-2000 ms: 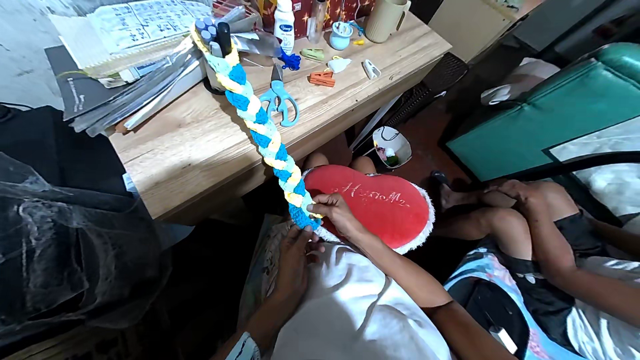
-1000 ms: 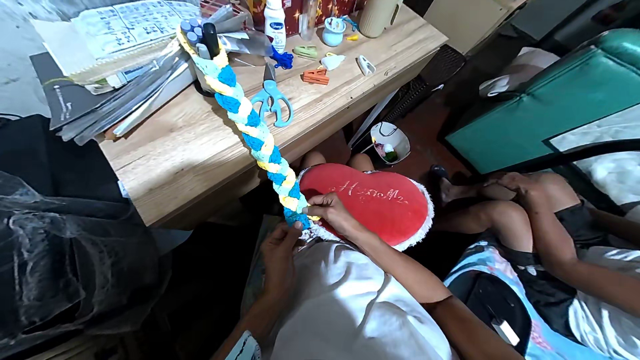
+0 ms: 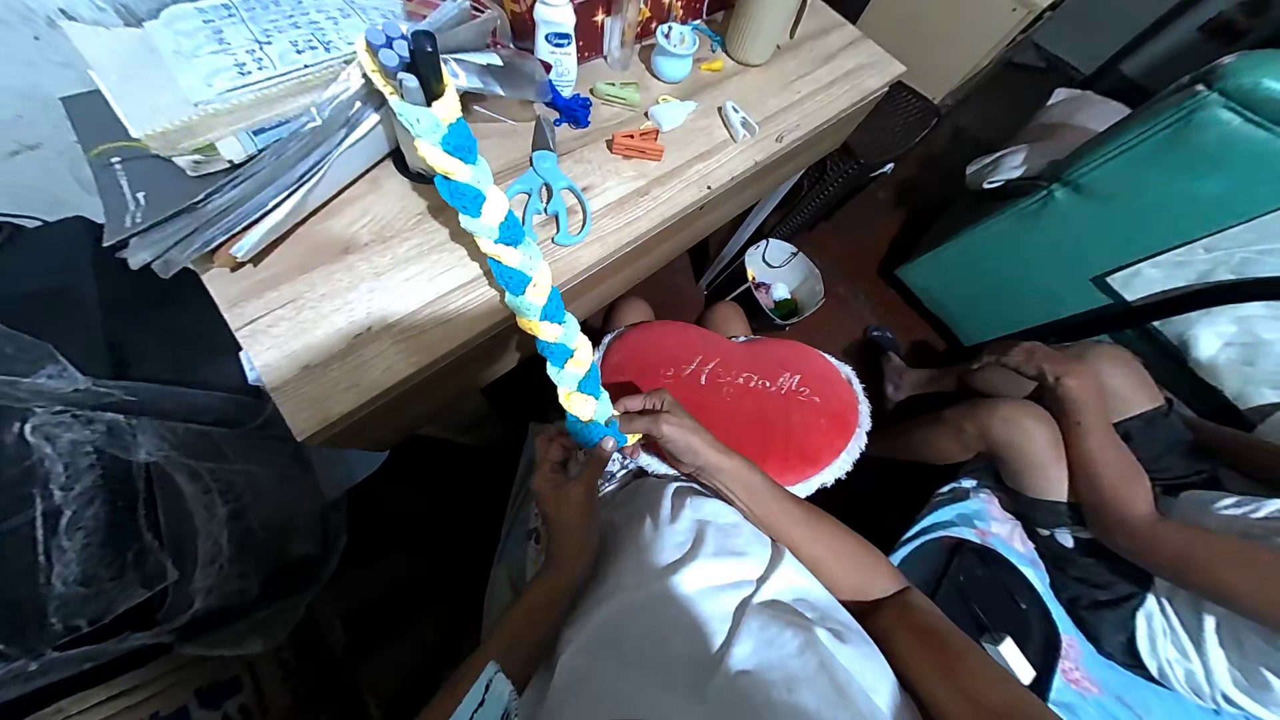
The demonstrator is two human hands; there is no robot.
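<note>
A thick braid of blue, aqua and yellow yarn [image 3: 520,265] runs from a holder of pens [image 3: 400,60] on the desk down to my lap. My left hand [image 3: 568,480] pinches its lower blue end between thumb and finger. Close beside it, my right hand [image 3: 668,430] grips a yellow strand at the same end. Beneath my hands lies a red heart-shaped pillow [image 3: 740,400] with white fluffy trim. Blue-handled scissors [image 3: 548,190] rest on the desk just right of the braid.
Orange clips [image 3: 637,144], a green clip [image 3: 616,93], a white clip [image 3: 739,122] and blue yarn [image 3: 570,107] lie on the wooden desk [image 3: 330,340]. A white bin [image 3: 784,282] stands on the floor. To the right sits another person [image 3: 1060,430] near a green padded seat [image 3: 1110,190].
Both hands stay at the braid's lower end, with the fingers shifting slightly. The other person's hands have moved a little at the knee.
</note>
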